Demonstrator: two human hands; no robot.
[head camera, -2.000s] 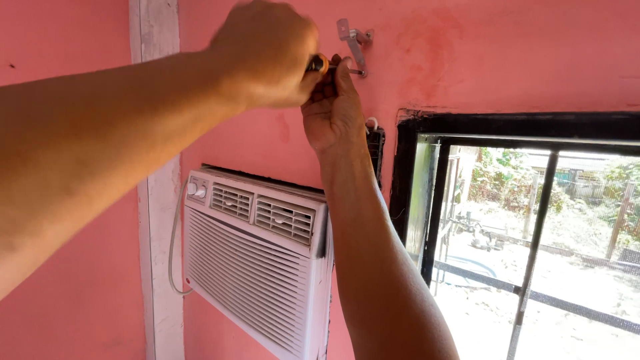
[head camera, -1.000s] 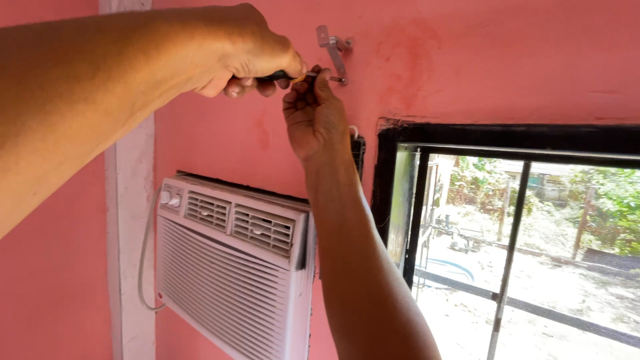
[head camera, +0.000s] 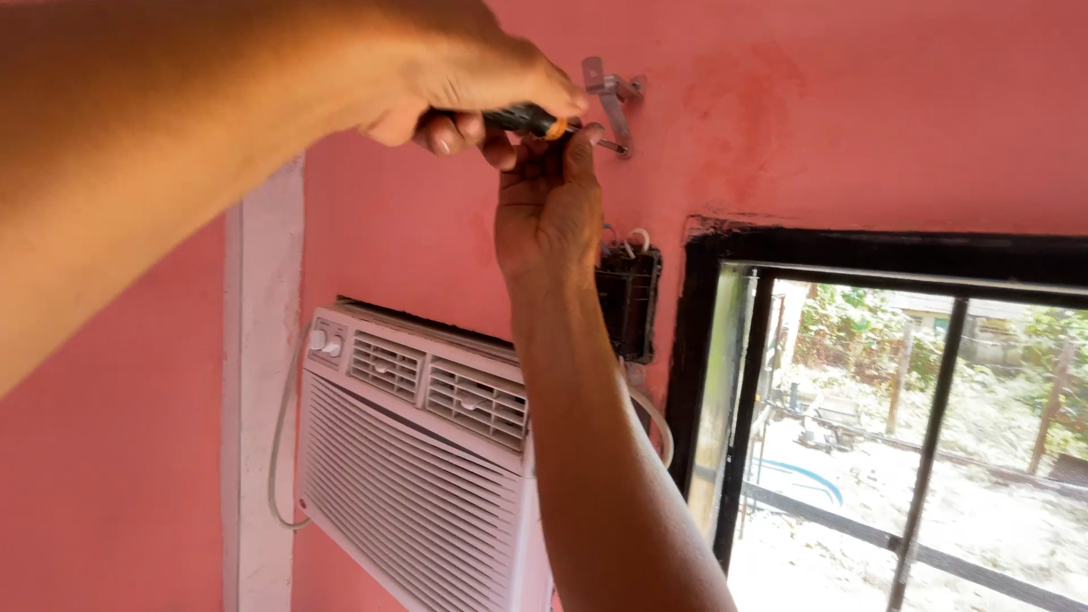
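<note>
Coming in from the left edge, my left hand (head camera: 501, 93) is closed around the black and orange handle of a screwdriver (head camera: 531, 119). My right hand (head camera: 552, 187) reaches up from below, palm toward me, its thumb and fingers pinched around the thin shaft just ahead of the handle. The shaft points right, its end at the lower end of a metal bracket (head camera: 614, 110) on the pink wall. Whether a screw is at that end cannot be told. The bracket's upper tab sticks up to the right of my left hand.
Below the hands, a white window-type air conditioner (head camera: 408, 476) sits in the wall. A black electrical box (head camera: 633, 297) with wires is partly behind my right wrist. A black-framed window (head camera: 901, 246) stands to the right, a white vertical trim board (head camera: 268, 382) to the left.
My left hand has turned about the screwdriver's handle, more of which shows now. My right hand stays near the bracket's lower end.
</note>
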